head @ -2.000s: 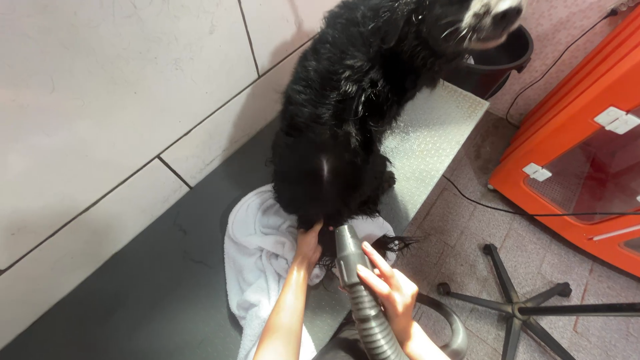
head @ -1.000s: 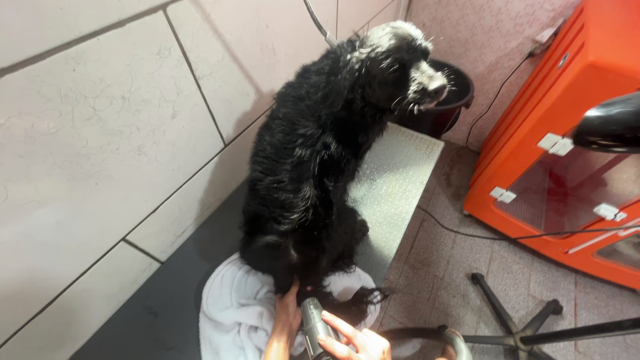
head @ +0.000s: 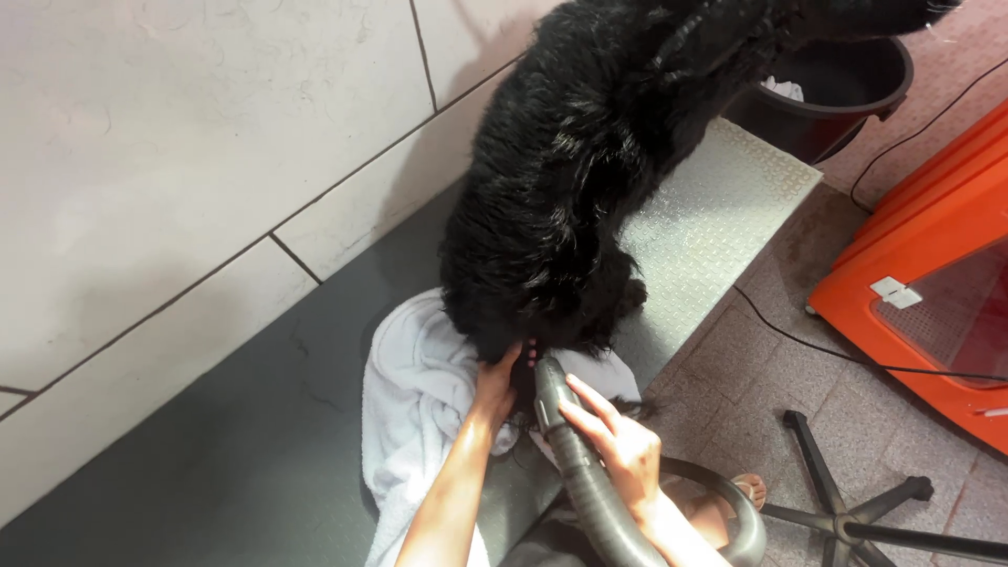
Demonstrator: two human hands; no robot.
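A black dog (head: 567,173) with damp-looking, wavy fur sits on a grey textured grooming table (head: 276,409), its back towards me and its head at the top right, partly out of view. My left hand (head: 498,386) is at the dog's rear, its fingers gripping dark fur near the tail or a hind leg; which one I cannot tell. My right hand (head: 618,445) holds the grey nozzle of a dryer hose (head: 583,472), whose tip is close to that fur. A crumpled white towel (head: 409,378) lies under and beside the dog's rear.
White wall tiles (head: 197,142) border the table's left side. Beyond its far end stands a black bucket (head: 835,102) with something white inside. At right are an orange cabinet (head: 882,252), a black cable (head: 827,354) and a wheeled star base (head: 846,528) on the floor.
The dog's head, turned right and in full view one second ago, is now partly cut off at the top right. Both hands remain at its rear, with the nozzle still in my right hand.
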